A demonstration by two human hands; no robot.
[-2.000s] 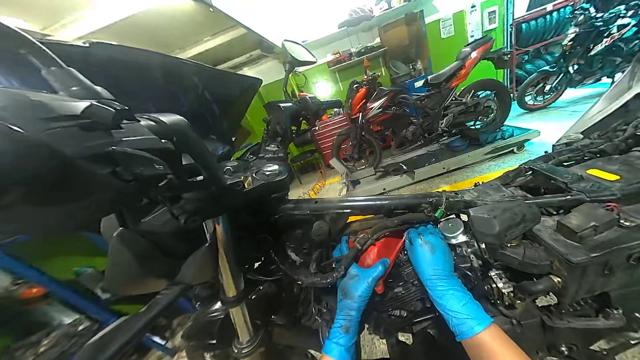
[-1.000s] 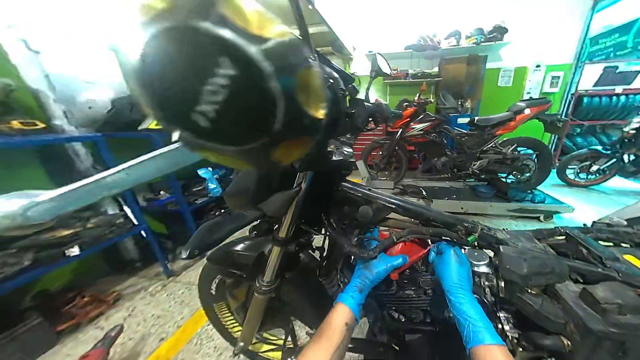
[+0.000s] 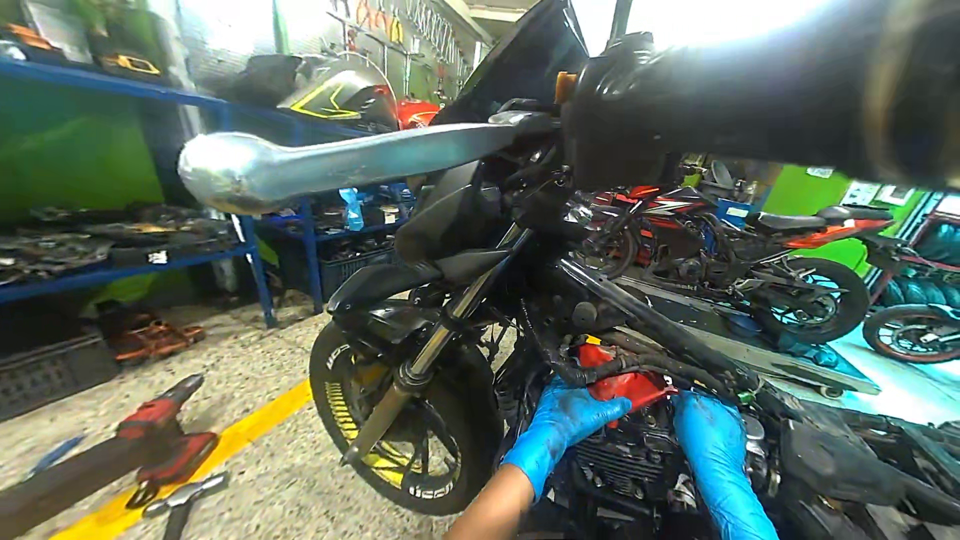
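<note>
My left hand, in a blue glove, holds the near left side of a red cloth or sheet above the finned engine of a motorcycle. Across the red piece, under the black frame tube, run dark hoses. At its right edge is my right hand, also gloved in blue, with fingers curled down; whether they grip the red piece cannot be told. The front wheel stands left of my hands.
A silver handlebar lever and a black handlebar grip cross the upper view close by. On the floor at left lie a red cordless power tool and a hammer. Blue shelving and another motorcycle stand behind.
The view has swung left and shows more of the floor and front wheel. Both hands remain by the red piece over the engine.
</note>
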